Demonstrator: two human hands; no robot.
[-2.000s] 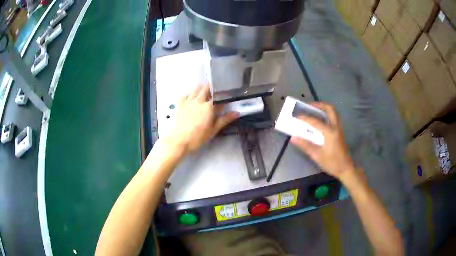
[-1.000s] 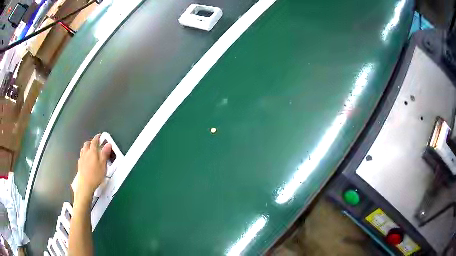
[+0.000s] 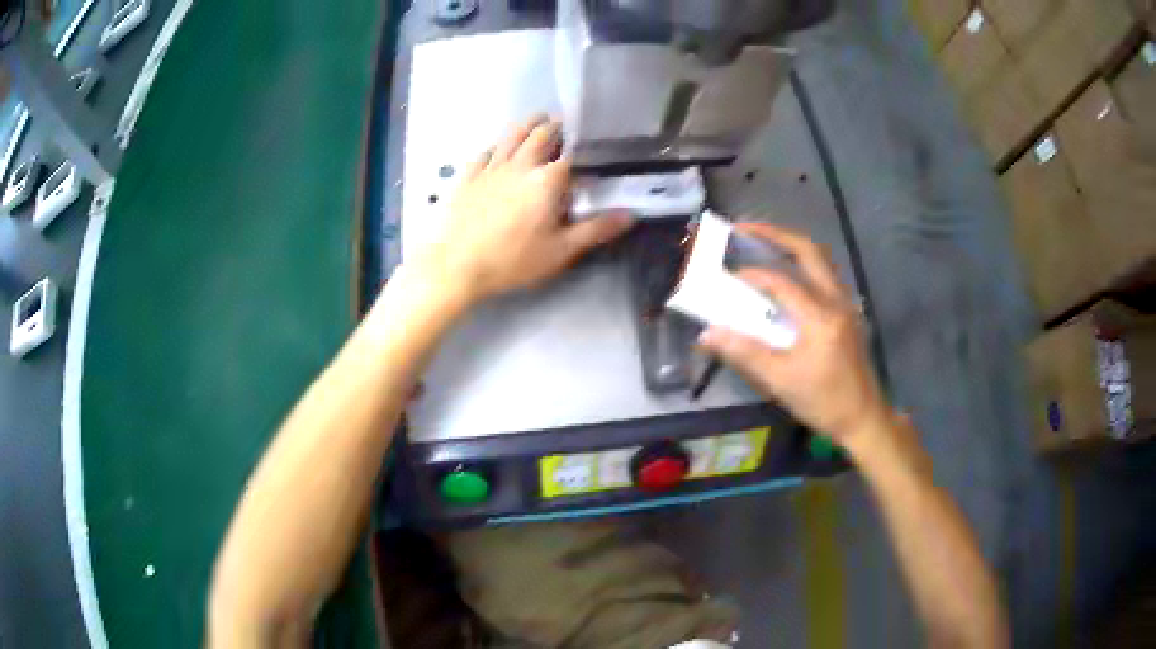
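Note:
A white plastic housing point(image 3: 640, 194) sits in the dark fixture below the silver ultrasonic horn point(image 3: 666, 108). My left hand point(image 3: 513, 222) is at its left end, with the thumb along its near side; whether the fingers grip it is hidden. My right hand point(image 3: 805, 332) holds a second white housing point(image 3: 725, 294), tilted, to the right of the fixture and above the base plate. The slotted clamp bar point(image 3: 664, 349) runs from the fixture toward me. Part of the black hex key point(image 3: 706, 378) shows below the held housing.
The front panel has a red emergency stop button point(image 3: 659, 465) and green start buttons point(image 3: 465, 484) at both ends. The green side worktop point(image 3: 228, 317) and a conveyor belt with several housings point(image 3: 34, 316) are at left. Brown cartons point(image 3: 1084, 165) are stacked at right.
The view has swung from the conveyor back to the welder. My left hand has left the housing at the belt and is at the fixture. My right hand is in view again, holding a housing.

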